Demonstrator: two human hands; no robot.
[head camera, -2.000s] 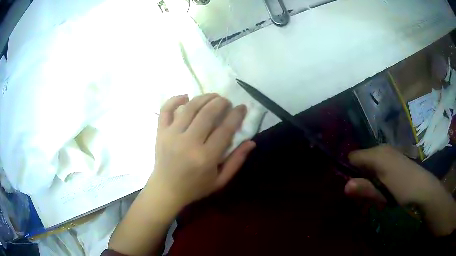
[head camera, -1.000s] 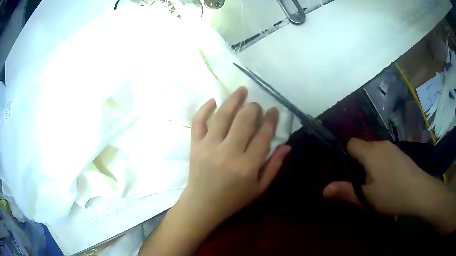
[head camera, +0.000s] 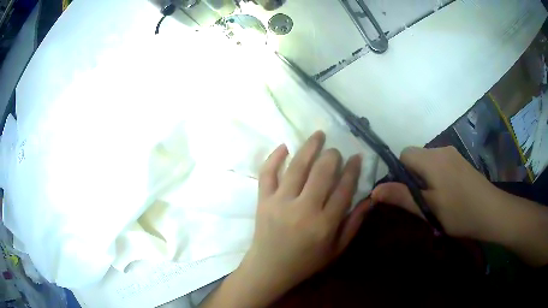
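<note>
A large bright white fabric piece (head camera: 204, 138) covers the left and middle of the white table; much of it is overexposed. My left hand (head camera: 312, 201) lies on the fabric near its right corner, fingers spread and pressing it flat. My right hand (head camera: 447, 192) holds dark tailor's shears (head camera: 336, 105) by the handles. The shears lie along the fabric's right edge, tip pointing up-left towards the machine. The blades look closed or nearly closed; whether fabric is between them cannot be told. A thin cream seam line (head camera: 279, 105) shows beside the blades.
Sewing machine parts with a round metal disc (head camera: 280, 24) are at the top. A silver metal guide (head camera: 368, 30) lies on the table (head camera: 444, 66) at upper right. A yellow-edged holder (head camera: 505, 129) with white pieces is at far right. Dark red clothing (head camera: 384, 258) is below.
The shears have moved from over the table edge up along the fabric's right edge, and the blades look more closed. My right hand is nearer my left. The view has shifted.
</note>
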